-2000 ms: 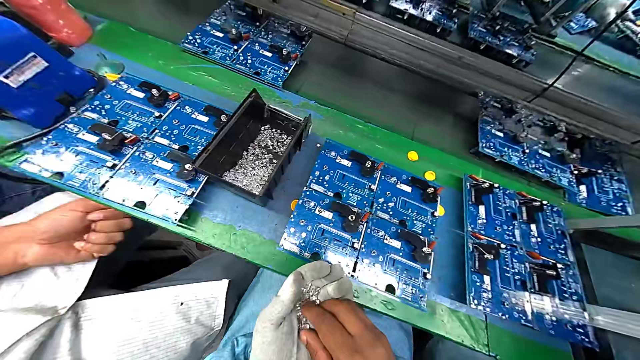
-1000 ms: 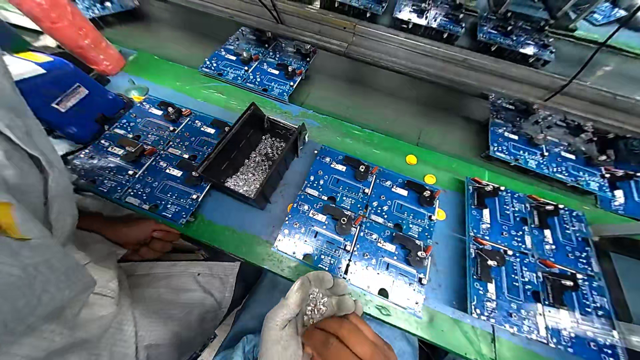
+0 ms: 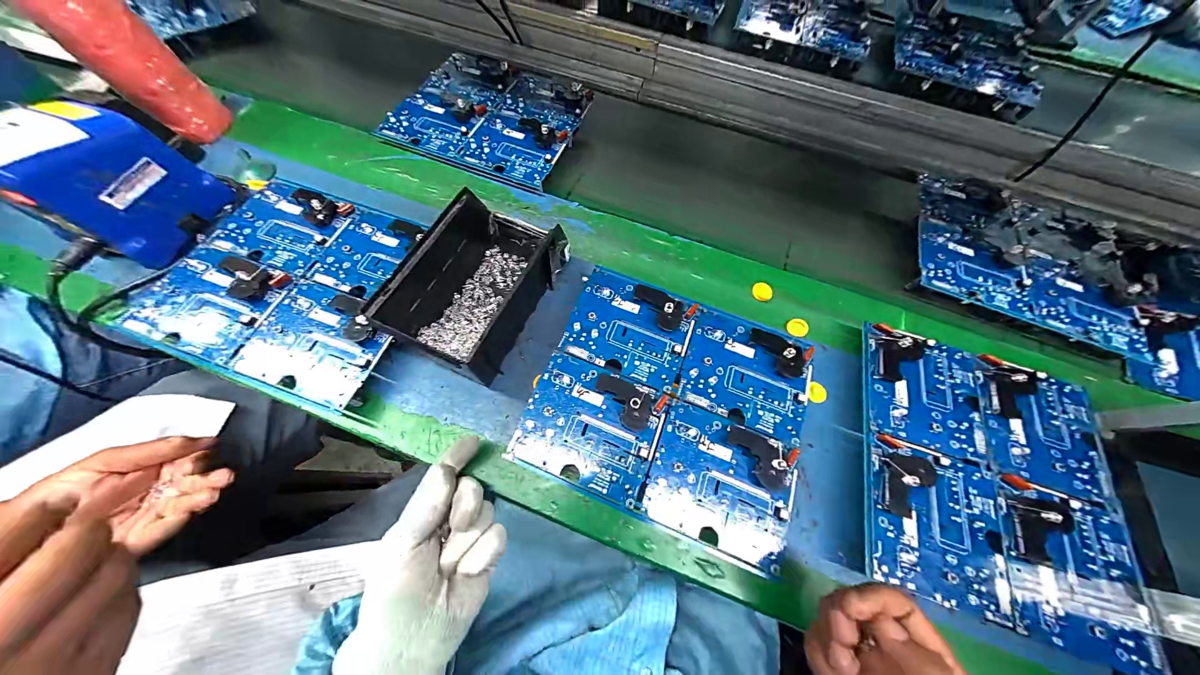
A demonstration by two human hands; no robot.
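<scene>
My left hand, in a white glove, is below the green bench edge, left of the middle panel of blue circuit boards. Its index finger points up and the others curl over the palm, hiding any contents. My bare right hand is at the bench edge, below the right panel of circuit boards. Its fingers are curled, with something tiny showing between them. Both panels carry black parts with red-orange pieces. A black bin of small shiny pieces stands left of the middle panel.
Another person's bare hands are at the lower left, with small pieces in a palm. Another board panel lies beside the bin, near a blue device with a cable. Yellow discs dot the bench. More boards lie behind.
My hands were together with small shiny pieces in the gloved palm. They have parted: the right hand has moved right, the left hand left. The other person's hands look closer together.
</scene>
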